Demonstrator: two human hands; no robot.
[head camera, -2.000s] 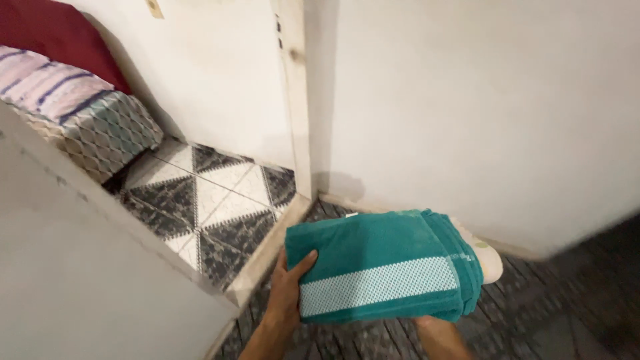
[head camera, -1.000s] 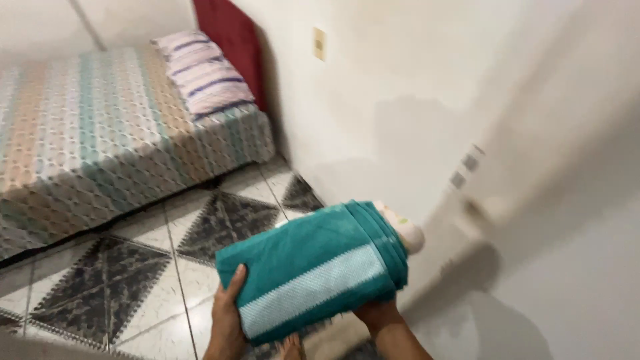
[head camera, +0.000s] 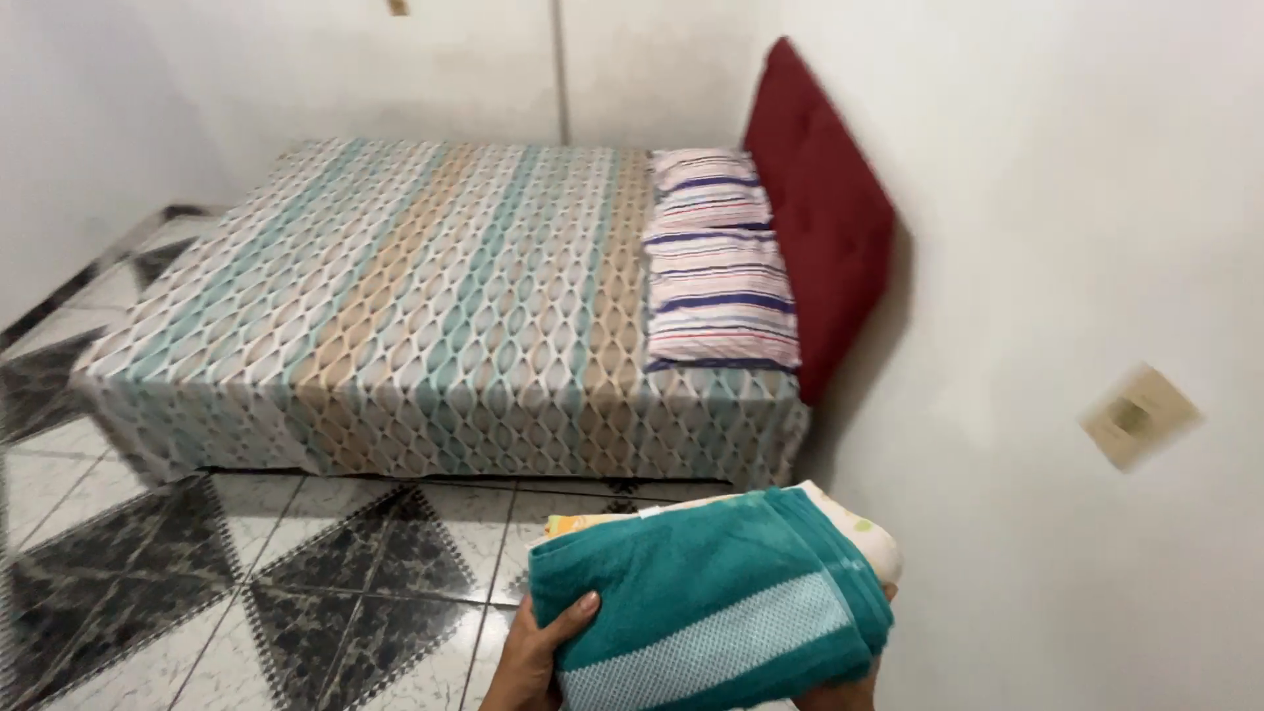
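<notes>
A folded teal towel (head camera: 691, 583) with a pale woven band lies on top of a light folded cloth (head camera: 854, 528) that has a few coloured marks. Both are held low in front of me. My left hand (head camera: 543, 637) grips the towel's left end, thumb on top and fingers beneath. At the right end, my right hand (head camera: 844, 686) supports the bundle from below, mostly hidden by the towel. An orange and yellow patterned edge of cloth shows behind the towel.
Ahead stands a bed with a patterned bedspread (head camera: 425, 296), two striped pillows (head camera: 721, 296) and a red headboard (head camera: 825, 207). A white wall with a switch or socket plate (head camera: 1141, 417) rises on the right. Black and white tiles (head camera: 355, 583) cover the floor.
The view has moved from beside the doorway into the room, so the whole bed now shows. Both hands still hold the folded towel.
</notes>
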